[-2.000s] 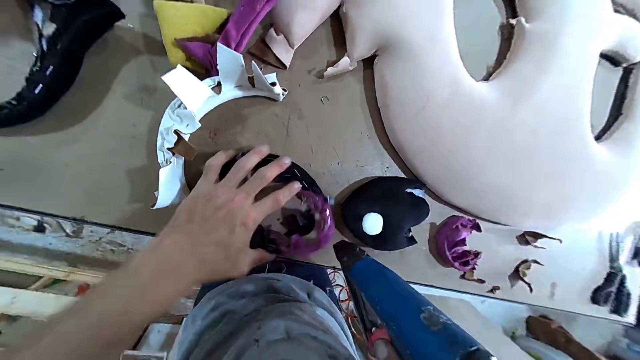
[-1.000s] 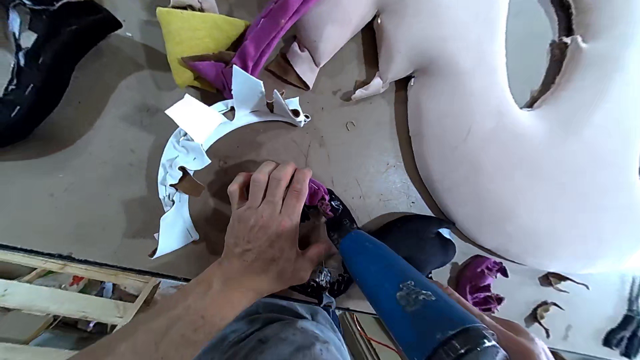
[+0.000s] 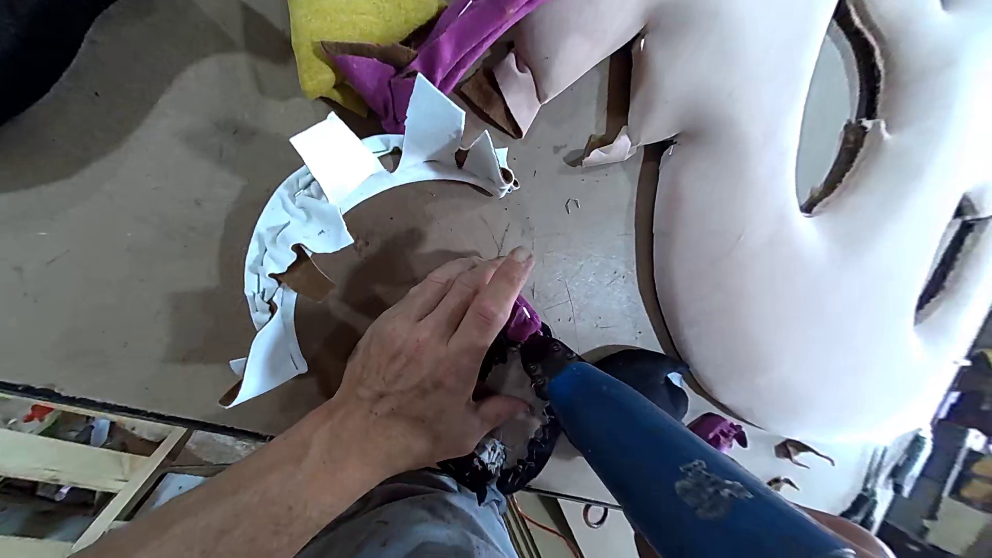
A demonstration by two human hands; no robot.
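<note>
My left hand [image 3: 434, 356] presses down on a ring-shaped piece covered in black fabric [image 3: 540, 449], fingers over its upper edge beside a magenta fabric part [image 3: 524, 319]. The dark nose of a blue power tool [image 3: 659, 457], perhaps a staple gun, meets the ring just right of my fingers. My right hand [image 3: 841, 535] is mostly hidden behind the tool's rear end at the lower right, only a strip of skin showing. A black padded piece [image 3: 639, 376] lies partly behind the tool, with a small magenta piece [image 3: 717, 432] to its right.
A white fabric-covered arc [image 3: 360, 190] with loose flaps lies on the table [image 3: 155, 256]. A large pale padded shape [image 3: 744, 294] fills the right side. Yellow fabric [image 3: 349, 46] and a magenta strip [image 3: 465, 39] are at the top. A wooden frame [image 3: 70, 461] stands beyond the table's edge.
The blue tool's nose has come onto the ring, which two seconds ago it stood right of. My left hand has shifted to hold the ring's upper edge. The view has moved closer.
</note>
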